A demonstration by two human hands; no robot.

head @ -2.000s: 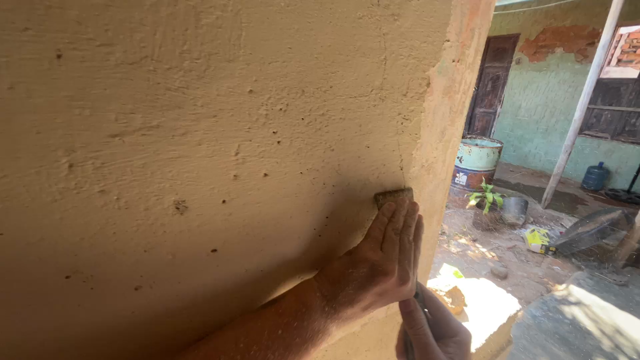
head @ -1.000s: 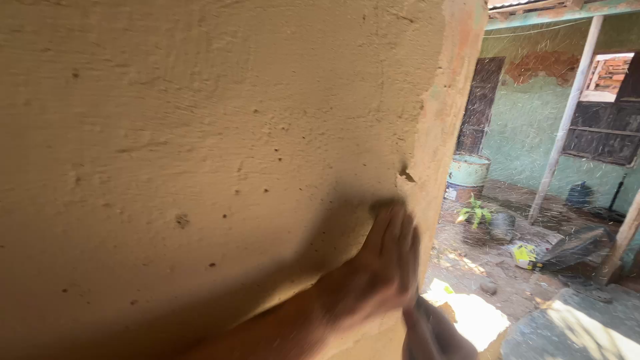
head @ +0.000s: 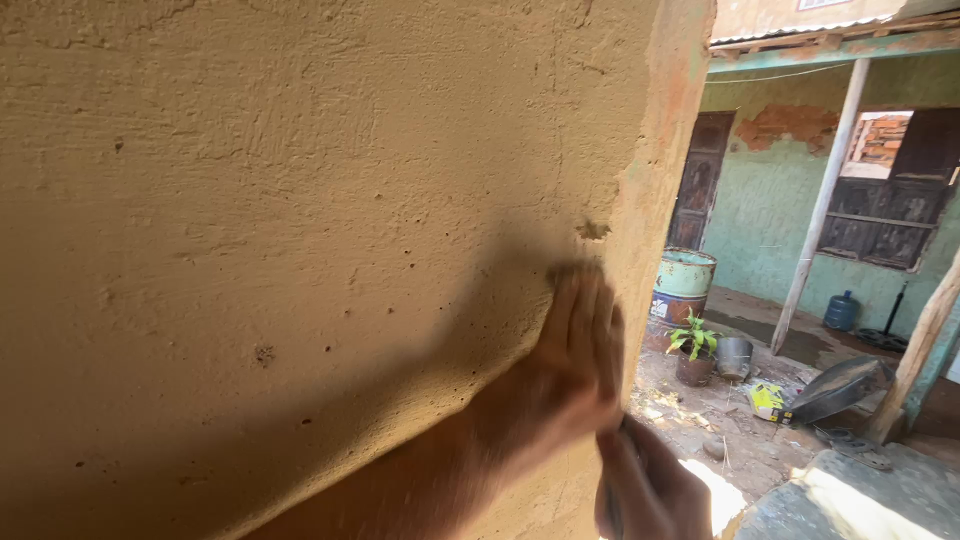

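My left hand [head: 577,345] reaches up from the lower left, its straightened fingers lying against the yellowish plaster wall [head: 300,225] near its right edge. At their tips shows the dark, blurred end of a flat tool [head: 564,270], probably a scraper; the fingers hide most of it. Below, my right hand [head: 660,487] is closed around the dark handle, close to the left palm. A rough chipped spot [head: 592,230] lies just above the left fingertips. The wall also has small pits and cracks, and both hands are motion-blurred.
Right of the wall's edge, a rusty drum [head: 684,281], a potted plant [head: 694,349], a bucket [head: 733,358] and a black basin [head: 840,390] stand in a yard. Farther back are a leaning post [head: 821,206], a blue water jug [head: 841,311] and a green wall [head: 780,195].
The tool's end and left fingertips have moved down the wall from where the chipped spot now shows. That spot looks larger than one second ago. The view has shifted slightly.
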